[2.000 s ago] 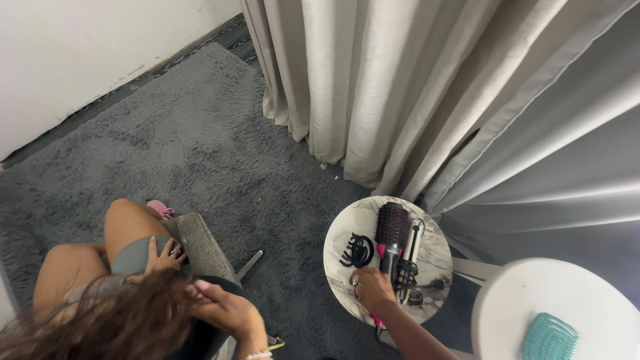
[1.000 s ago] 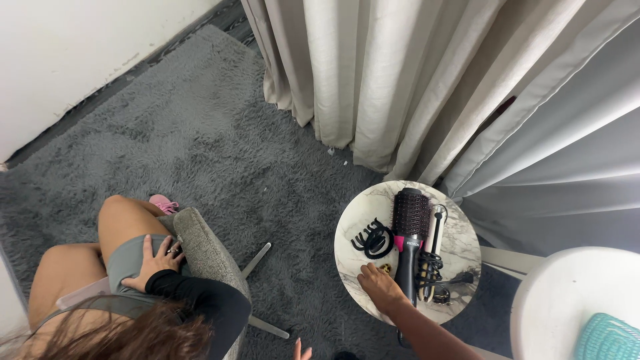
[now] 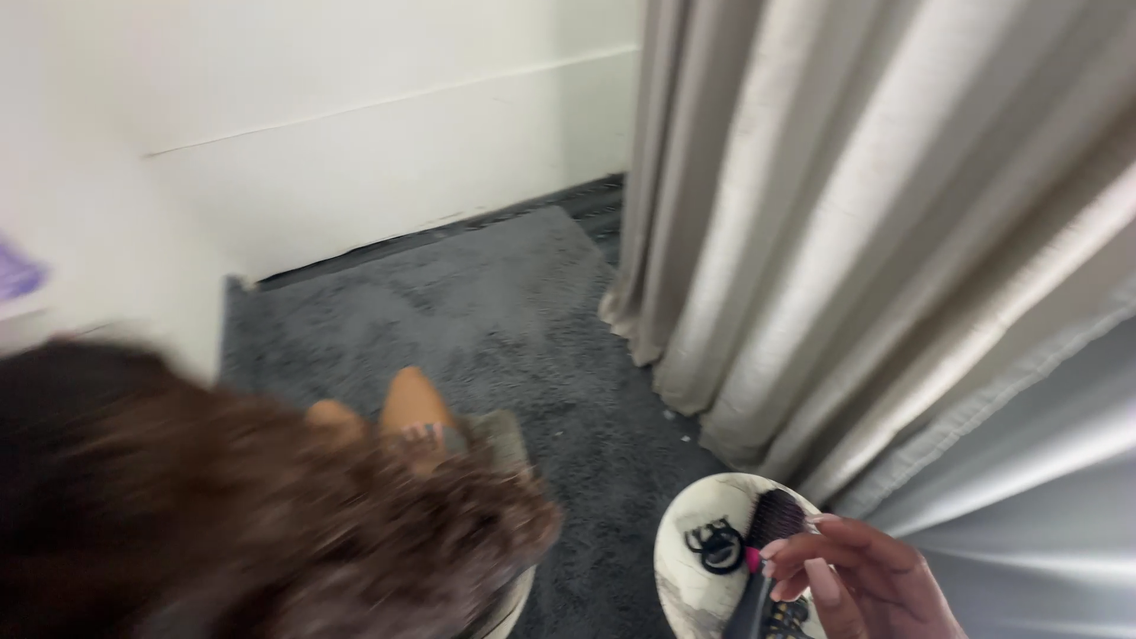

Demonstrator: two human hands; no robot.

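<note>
My right hand (image 3: pixel 856 568) is raised in front of the round marble-patterned table (image 3: pixel 688 506) at the lower right, fingers bent and close together; whether a small thing is between them, I cannot tell. Partly behind it lies a round hot-air hairbrush (image 3: pixel 777 519) with dark bristles, a pink ring and a dark handle. Left of the brush is a black claw clip (image 3: pixel 707 535) with a black ring-shaped hair tie (image 3: pixel 721 552) beside it. Dark clips (image 3: pixel 788 617) show below my fingers. My left hand is out of view. Long brown hair (image 3: pixel 355 524) of a seated person fills the lower left, blurred.
Grey curtains (image 3: pixel 799 248) hang behind the table on the right. A white wall (image 3: pixel 399 151) stands ahead, above a dark grey carpet (image 3: pixel 568 426). The person's knees (image 3: pixel 413 404) and part of a grey chair (image 3: pixel 501 439) show beyond the hair.
My right hand has lifted from the tabletop, where it was beside the hairbrush. My left hand, at the hair two seconds ago, has left the view. The view has swung left and up.
</note>
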